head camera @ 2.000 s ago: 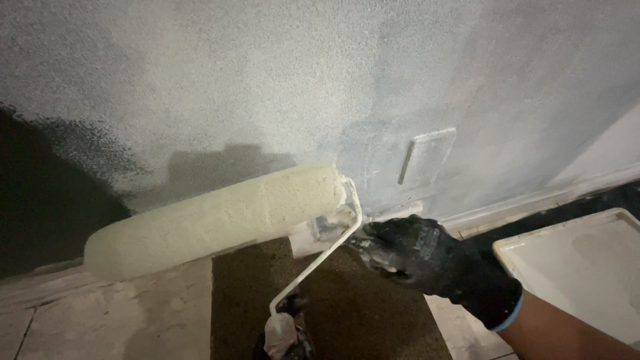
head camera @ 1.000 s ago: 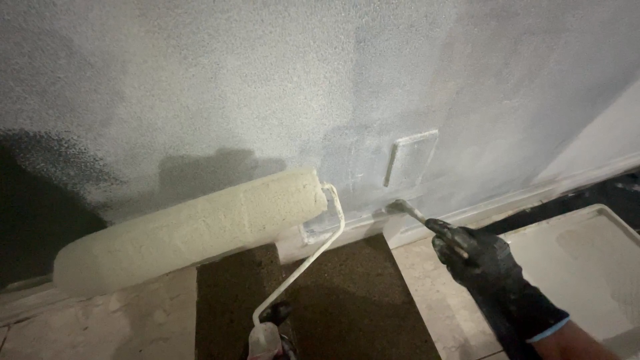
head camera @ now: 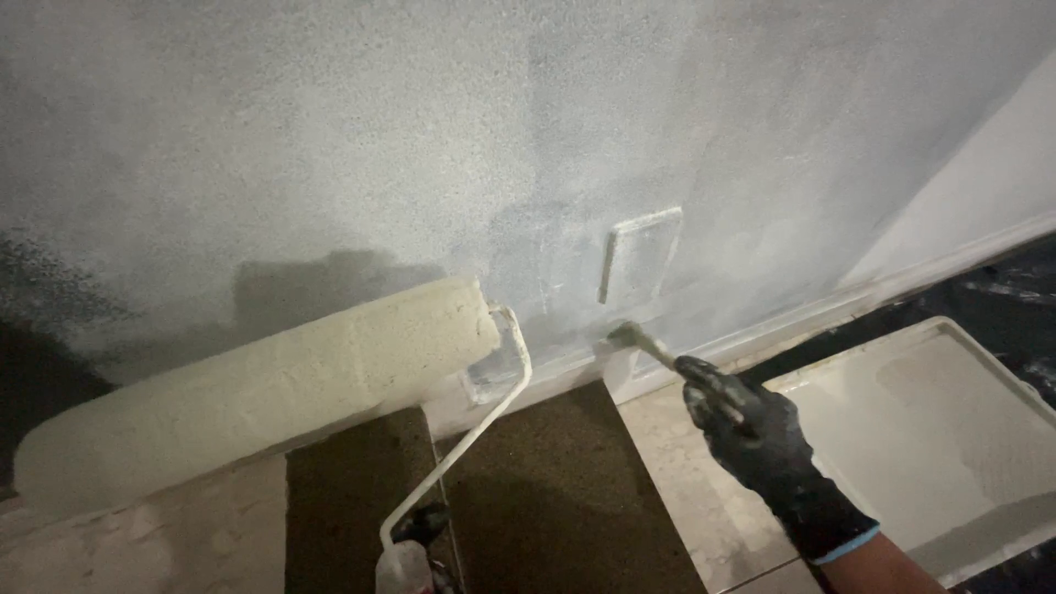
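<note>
My right hand (head camera: 742, 421), in a black glove with a blue cuff edge, grips a small paintbrush (head camera: 652, 346). Its bristles meet the bottom of the wall, just above the baseboard. At the lower edge my left hand (head camera: 425, 536), mostly out of frame and also gloved in black, holds the handle of a paint roller (head camera: 280, 396). The roller's long cream sleeve, coated in paint, hangs in front of the wall at left. A rectangular wall plate (head camera: 643, 252), painted over, is on the wall above the brush.
A paint tray (head camera: 932, 412) with light paint stands at right, on dark plastic sheeting (head camera: 1011, 285). Light and dark brown tiles (head camera: 561, 495) cover the floor. A white baseboard (head camera: 759, 330) runs along the patchy grey-and-white wall (head camera: 396, 124).
My right hand was beside the roller frame two seconds ago; it has moved right, away from it, and the brush now shows against the wall. My left hand keeps hold of the roller.
</note>
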